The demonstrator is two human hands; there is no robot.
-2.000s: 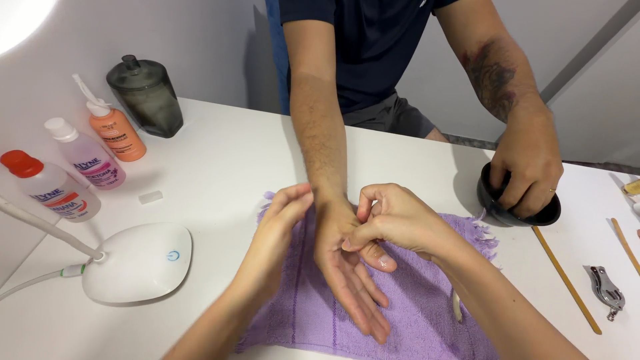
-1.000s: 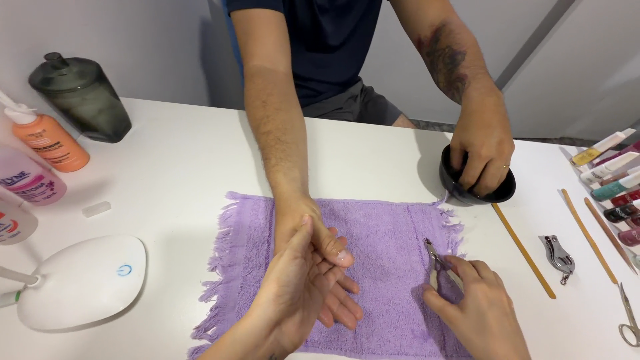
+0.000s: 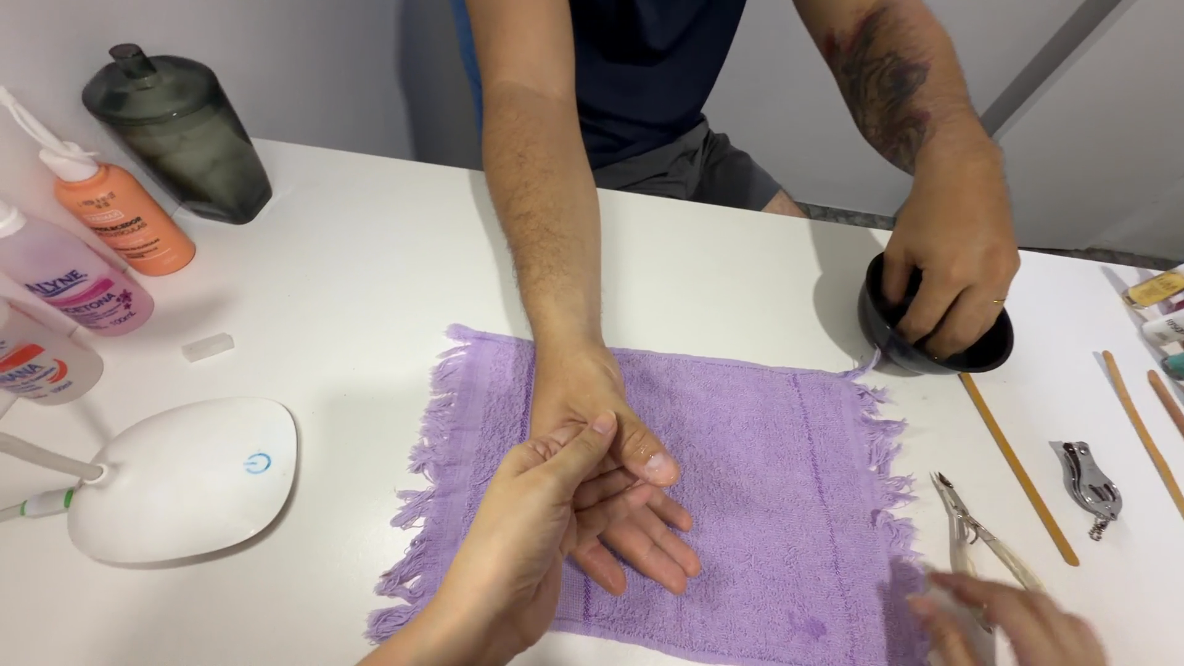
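Note:
My left hand is closed around the thumb side of the other person's hand, which rests above a purple fringed towel. That person's thumb points right, its nail glossy. At the lower right edge, my right hand is blurred, with its fingers at the handles of metal cuticle nippers; whether it grips them is unclear. The nippers lie on the white table just right of the towel. The person's other hand dips its fingers into a black bowl.
Wooden sticks, a nail clipper and polish bottles are on the right. To the left stand a white lamp base, an orange bottle, an acetone bottle, another bottle and a dark glass container. A small whitish block lies near them.
My right hand has left the person's thumb, was at the nippers on the towel, and is now at the lower right. The nippers have moved off the towel. My left hand has taken hold of the person's hand.

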